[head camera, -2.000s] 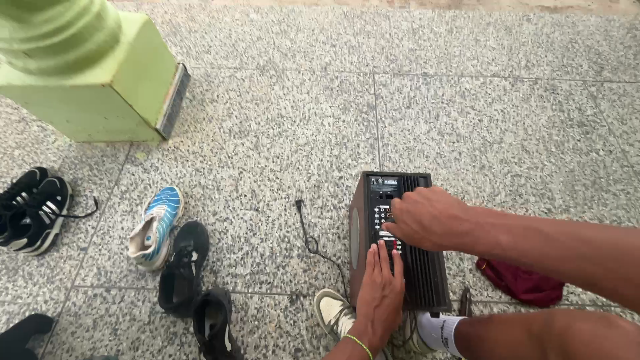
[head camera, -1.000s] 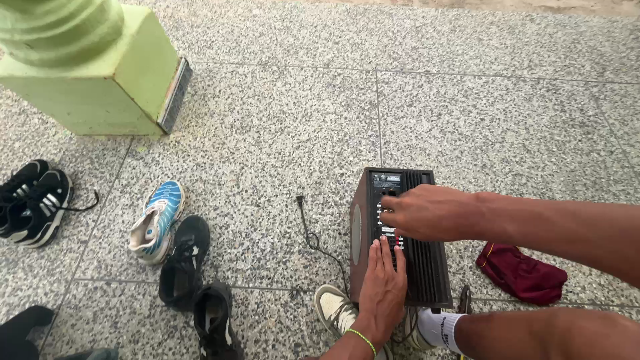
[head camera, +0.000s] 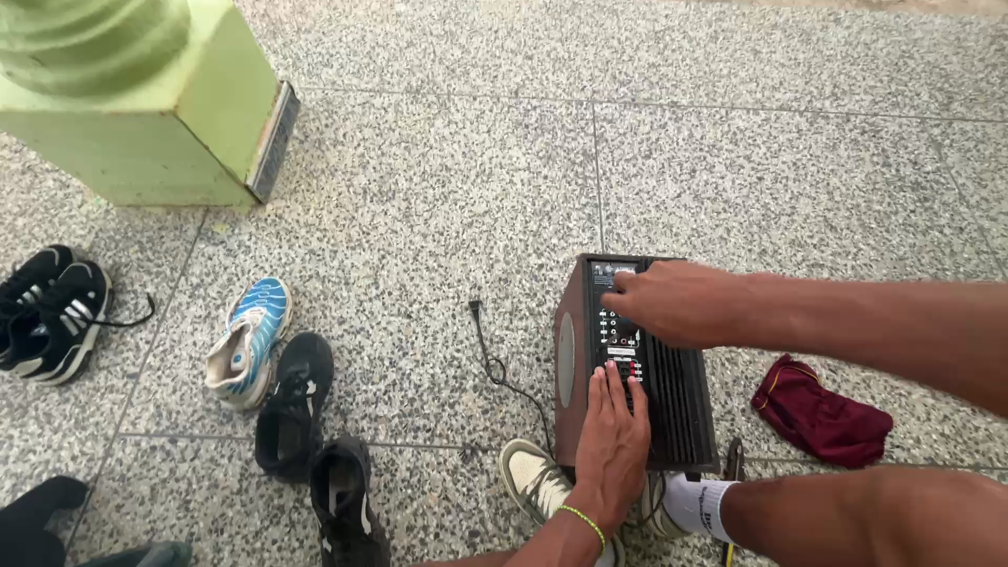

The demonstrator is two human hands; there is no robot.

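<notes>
A brown speaker box (head camera: 575, 409) lies on the floor, its black rear panel with jacks, terminals and ribbed fins facing up. My left hand (head camera: 614, 445), with a yellow-green beaded bracelet at the wrist, rests on the lower part of that panel with fingers extended beside the red and black terminals. Near the panel's top, my right hand (head camera: 669, 303) is curled, thumb and index finger at the panel; whether it pinches something small there is hidden. A black power cord (head camera: 504, 381) with a two-pin plug trails on the floor to the left of the box.
Black sneakers (head camera: 71, 319), a blue and white sneaker (head camera: 256, 339) and black shoes (head camera: 295, 402) sit at the left. A green column base (head camera: 197, 142) stands at upper left. A maroon cloth (head camera: 823, 417) and a partly hidden tool (head camera: 734, 461) lie right of the speaker.
My right hand has moved up the panel, from the rows of jacks toward its top edge. The left hand has stayed on the lower panel.
</notes>
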